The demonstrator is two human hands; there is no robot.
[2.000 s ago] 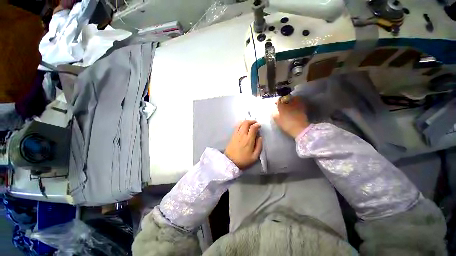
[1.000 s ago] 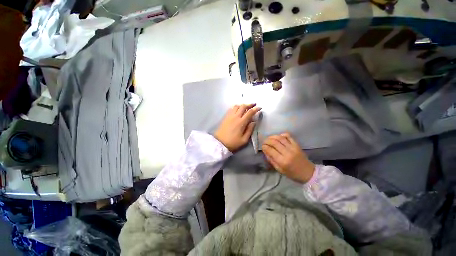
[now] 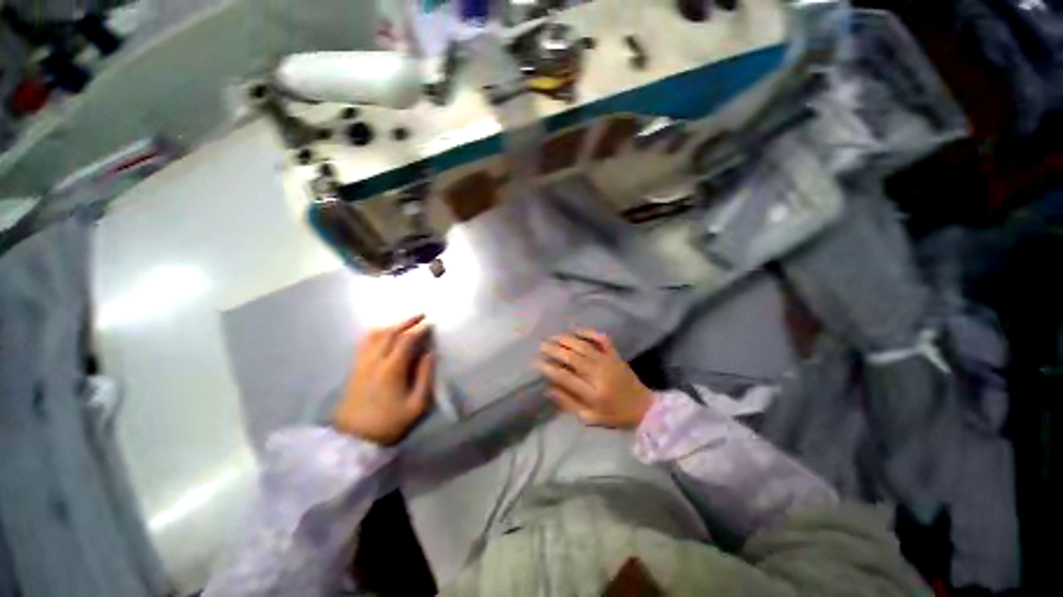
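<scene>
The grey garment panel (image 3: 501, 321) lies on the white machine table, running under the needle area of the cream sewing machine (image 3: 466, 146) with its teal stripe. My left hand (image 3: 387, 379) rests flat on the panel just below the bright needle light, fingers toward the needle. My right hand (image 3: 592, 379) lies on the panel's right part, near its lower edge, fingers slightly curled. A narrow strip (image 3: 445, 397) shows faintly beside my left hand. The frame is blurred. Presser foot and needle are lost in the glare, and I cannot tell whether either hand pinches the cloth.
The grey cloth stack (image 3: 53, 397) is at the left edge. The white table (image 3: 175, 350) reaches left of the panel. A white thread cone (image 3: 350, 77) lies above the machine head. Plastic-wrapped grey pieces (image 3: 775, 210) and hanging grey cloth (image 3: 857, 397) are at the right.
The view has swung right, so the machine appears further left and tilted. My right hand has moved away from beside my left hand, rightward along the panel. My left hand stays below the needle area.
</scene>
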